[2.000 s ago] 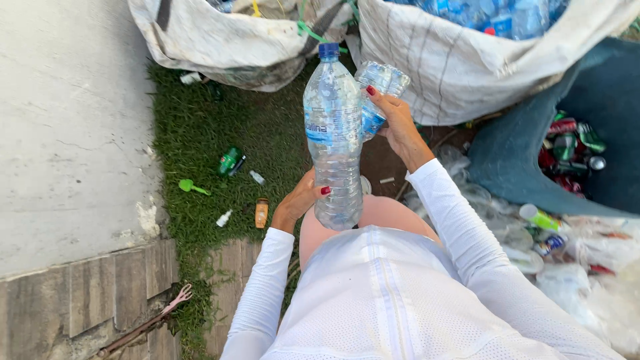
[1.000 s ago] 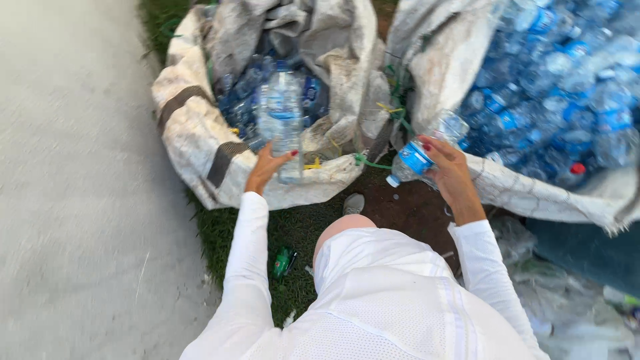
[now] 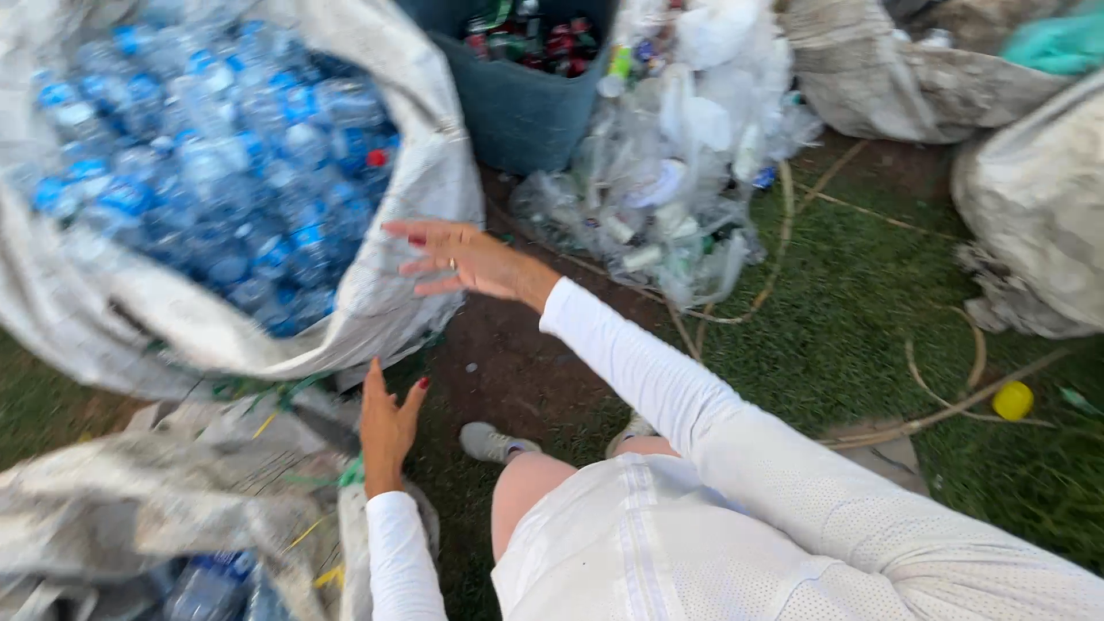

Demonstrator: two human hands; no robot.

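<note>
My right hand [image 3: 474, 260], palm partly turned up and fingers spread, holds nothing beside the rim of a large white woven sack [image 3: 431, 147]. Clear plastic bottles [image 3: 216, 164] with blue labels and caps fill that sack. Lower down, my left hand [image 3: 388, 427] is also bare, thumb and fingers apart, just below the same sack's edge. Under it and to the left, a second woven sack [image 3: 86, 509] lies partly in view, with a few bottles [image 3: 207, 591] showing in its mouth.
A dark blue-green bin [image 3: 526, 121] with crushed cans stands at the top. To its right lie a heap of clear plastic bags and cups [image 3: 673, 190], ropes or hoses [image 3: 785, 250] on grass, a yellow lid [image 3: 1013, 401] and more sacks [image 3: 1044, 207].
The large bottle has left my left hand and the smaller bottle has left my right. Both hands are now bare. The view has swung to the right.
</note>
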